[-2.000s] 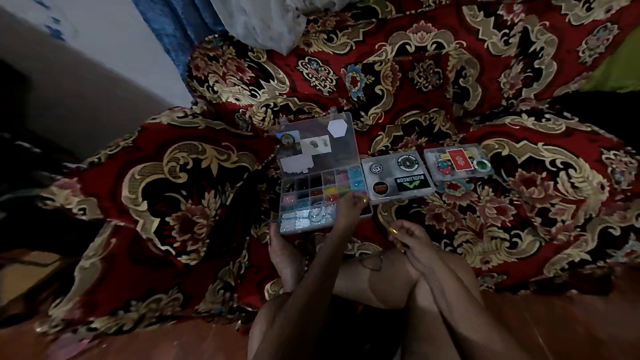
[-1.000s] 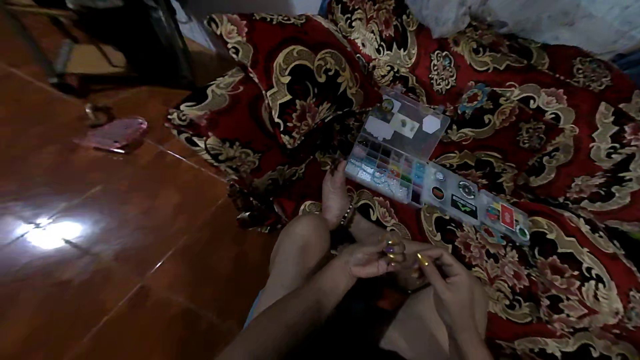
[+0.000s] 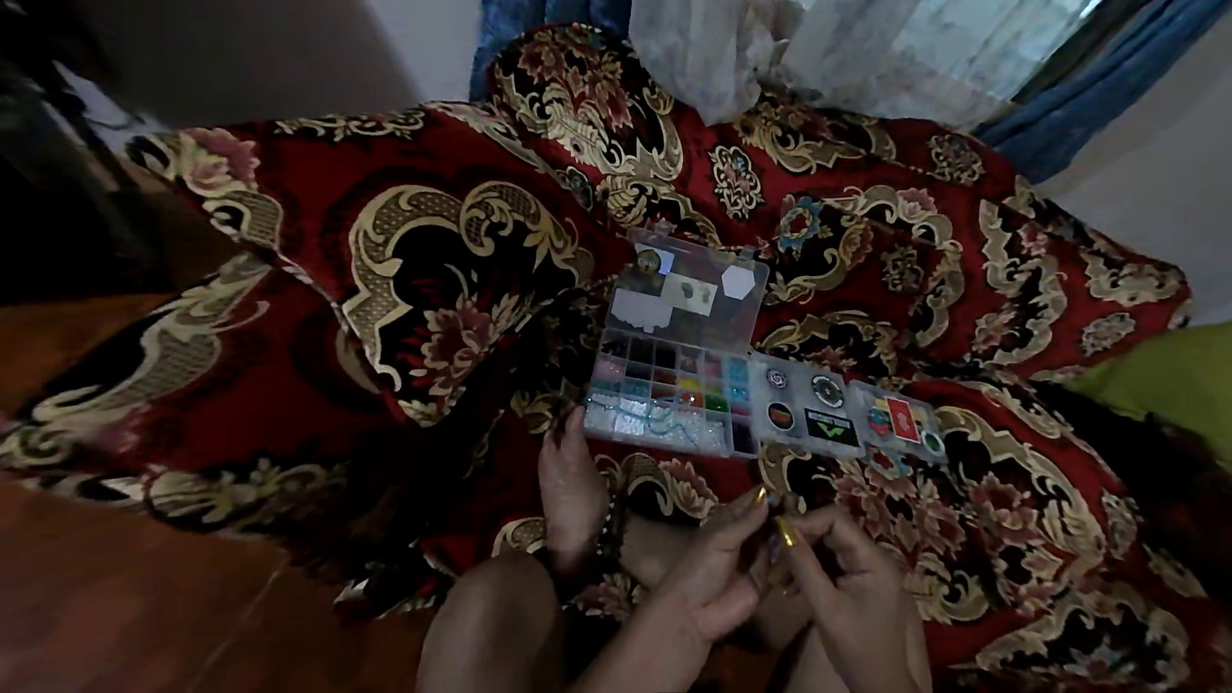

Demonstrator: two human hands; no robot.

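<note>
My left hand [image 3: 717,577] and my right hand [image 3: 847,577] meet low in the view, above my crossed legs, with fingertips close together. Gold nail polish shows on both thumbs. Something tiny seems pinched between the fingers, too small and dark to name. Beyond them on the patterned cover lies a clear plastic compartment box [image 3: 664,445] with its lid [image 3: 688,332] raised. Its compartments hold beads in several colours, and a light blue bead strand [image 3: 654,419] lies across the front ones. At its right is a closed clear plastic case [image 3: 807,404] with round stickers.
A smaller clear case [image 3: 895,423] with a red card stands farther right. The red, black and gold cover [image 3: 462,318] drapes the couch. My bare foot [image 3: 570,481] is near the box's front left corner. A green cushion [image 3: 1165,385] lies at the right; tiled floor [image 3: 115,587] shows lower left.
Two seconds ago my left hand was at the bead box; it has come back beside my right hand. The view swung toward the floor and back.
</note>
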